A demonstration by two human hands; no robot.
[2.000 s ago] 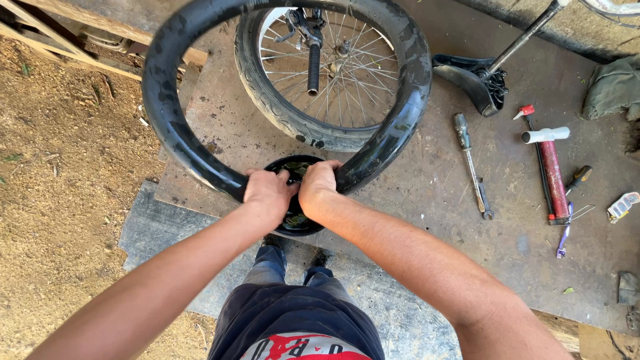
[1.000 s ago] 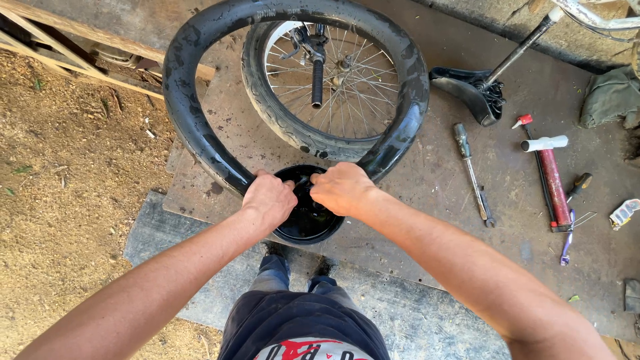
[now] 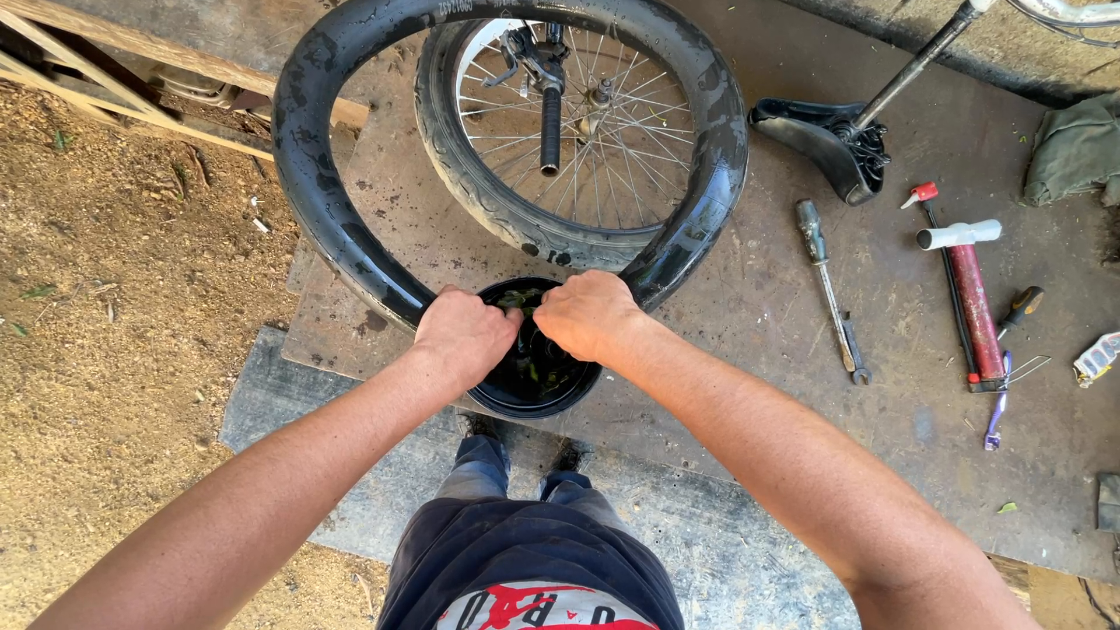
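Note:
A wet, inflated black inner tube [image 3: 308, 144] forms a large loop above my hands. My left hand [image 3: 465, 332] grips it at the lower left of the loop, and my right hand [image 3: 584, 317] grips it at the lower right. Both hands are over a round black basin [image 3: 535, 409] of dark liquid at the table's near edge; the stretch of tube between them is largely hidden by the hands and the dark basin. Behind the loop lies a spoked bicycle wheel with its tire [image 3: 516, 223], and a handlebar grip [image 3: 550, 131] stands over its spokes.
On the metal-topped table [image 3: 744, 385], right of the basin, lie a screwdriver [image 3: 814, 232], a wrench [image 3: 852, 350], a red hand pump [image 3: 976, 306], another screwdriver [image 3: 1021, 306] and a purple toothbrush [image 3: 997, 411]. A bicycle saddle [image 3: 818, 144] and a folded green cloth [image 3: 1074, 149] are farther back.
Both hands have stayed at the basin, gripping the tube. The hands were closer together two seconds ago, and more of the basin's inside shows between them now.

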